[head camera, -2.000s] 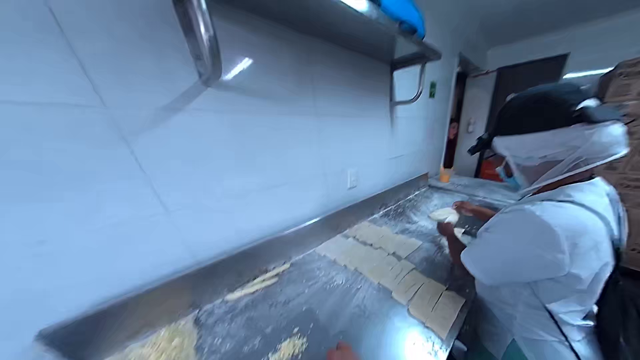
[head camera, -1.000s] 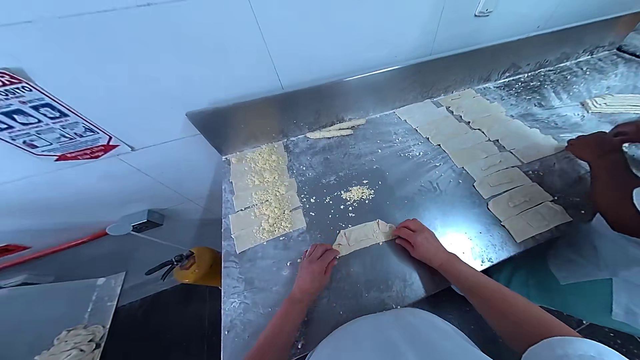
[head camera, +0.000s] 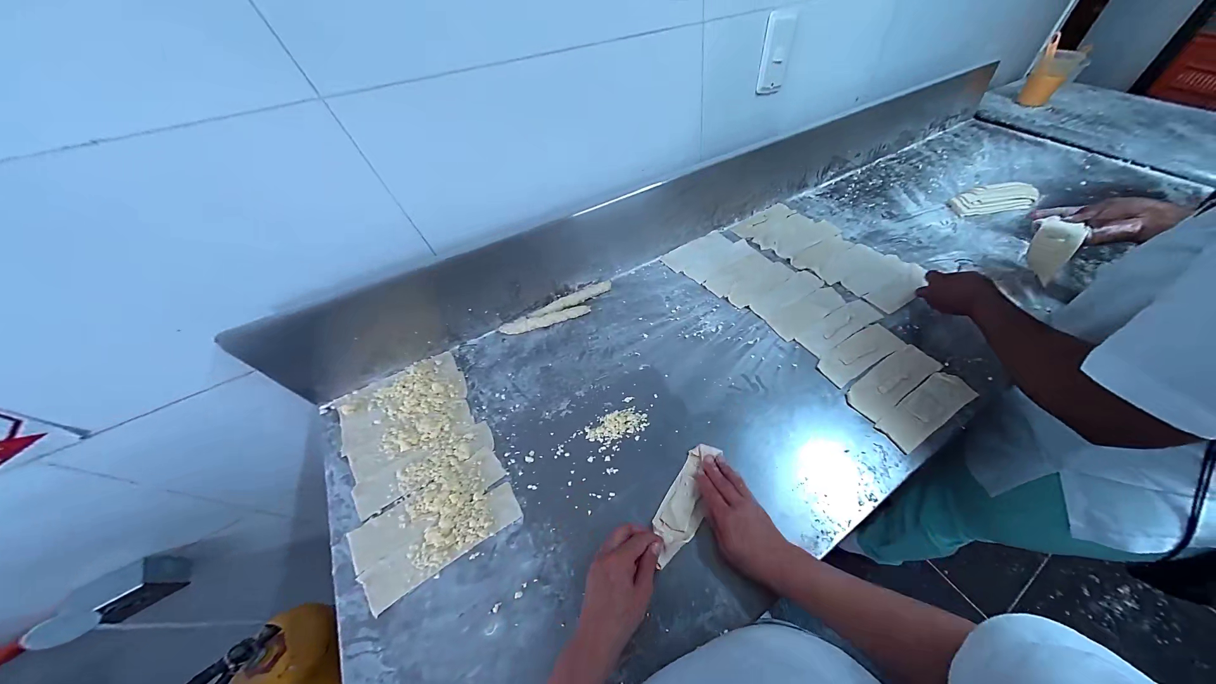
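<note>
A folded piece of dough (head camera: 680, 513) lies slanted on the steel table near its front edge. My left hand (head camera: 622, 570) pinches its lower end between thumb and fingers. My right hand (head camera: 739, 513) rests with its fingers on the upper right part of the same piece. Beyond it is a small heap of crumbled filling (head camera: 617, 427), perhaps cheese. To the left, overlapping dough sheets (head camera: 385, 560) carry a band of crumbled filling (head camera: 437, 475). Two thin dough strips (head camera: 546, 321) lie by the backsplash. Rows of flat dough pieces (head camera: 798, 304) lie to the right.
At the right a co-worker's hand (head camera: 959, 290) touches the dough row; the other holds a dough piece (head camera: 1054, 247) near a folded dough stack (head camera: 995, 199). A steel backsplash (head camera: 617, 237) borders the table. A cup of orange liquid (head camera: 1043, 84) stands far right, a yellow container (head camera: 299, 646) lower left.
The dough piece between my hands has turned from lying crosswise to a steep slant. The co-worker's hands have moved apart, one now at the dough row. The view has shifted considerably.
</note>
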